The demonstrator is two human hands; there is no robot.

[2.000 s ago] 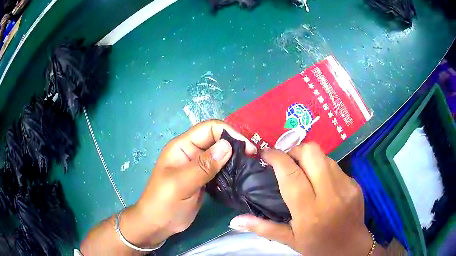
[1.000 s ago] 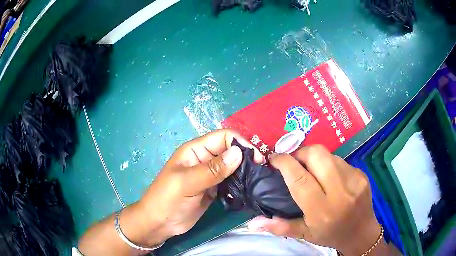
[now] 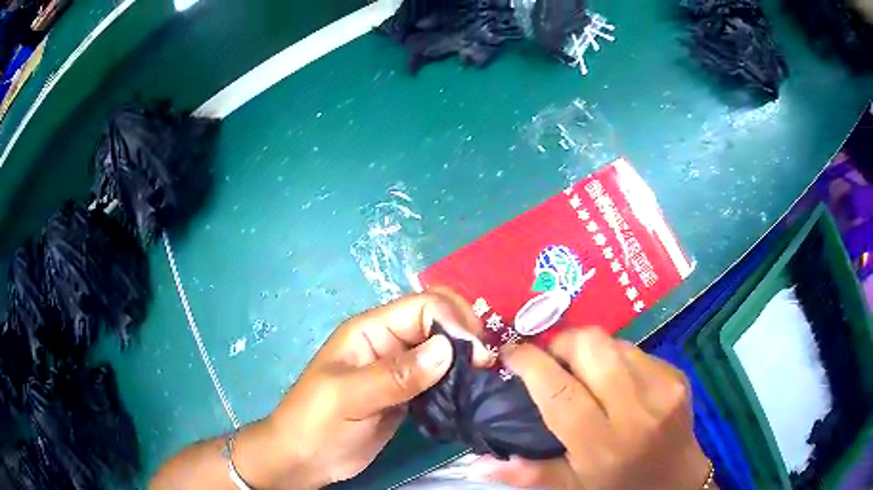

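A black glossy hair piece (image 3: 493,407) is held between both hands, low in the view over the near edge of the bench. My left hand (image 3: 369,392) pinches its upper left end between thumb and fingers. My right hand (image 3: 613,412) grips its right side, with fingertips close to the left ones. The contact point between the fingertips is partly hidden. The red packet (image 3: 613,239) lies flat behind the hands, with a whitish oval (image 3: 542,313) on it, just beyond my right fingers.
Black hair clumps (image 3: 86,278) lie along the left. More black pieces (image 3: 459,33) and white swabs (image 3: 590,40) are at the far edge, with another heap (image 3: 737,48) at far right. A green crate (image 3: 732,349) with white lining stands at right. Whitish patches (image 3: 388,239) mark the bench.
The camera view has tilted up, so the bench and packet appear lower and more of the far pieces and swabs shows. Both hands keep their hold on the hair piece.
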